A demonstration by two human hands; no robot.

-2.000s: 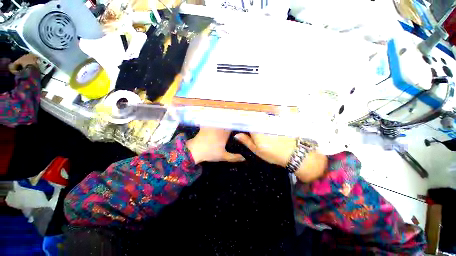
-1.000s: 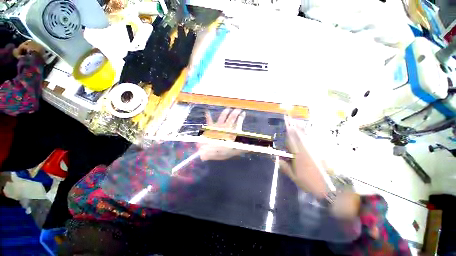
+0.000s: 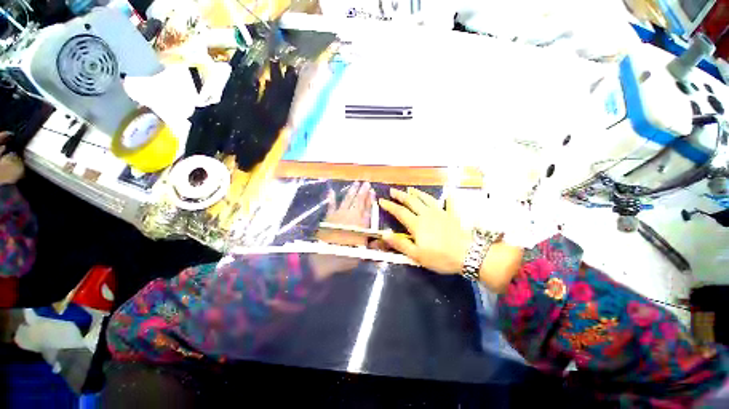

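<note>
A clear plastic sewing template (image 3: 264,249) lies over a black cut panel (image 3: 432,311) at the near edge of the table, glossy, with white edging strips and slots near its middle. An orange-brown hinge tape (image 3: 384,172) crosses its back edge. My left hand (image 3: 348,216) lies flat under the clear sheet, fingers apart, seen through the plastic. My right hand (image 3: 428,230), with a metal watch at the wrist, lies palm down on top of the sheet beside the slots, fingers spread.
A white sewing machine (image 3: 651,136) with a blue stripe stands at right, a thin dark tool (image 3: 663,244) near it. At left are a grey fan-like unit (image 3: 88,64), a yellow tape roll (image 3: 145,142), a white tape roll (image 3: 198,182) and black pieces (image 3: 244,112). Another person's sleeve (image 3: 14,232) shows at the left edge.
The raised clear sheet has come down over the panel and my left hand. My right hand has moved from the sheet's right side onto its top near the slots.
</note>
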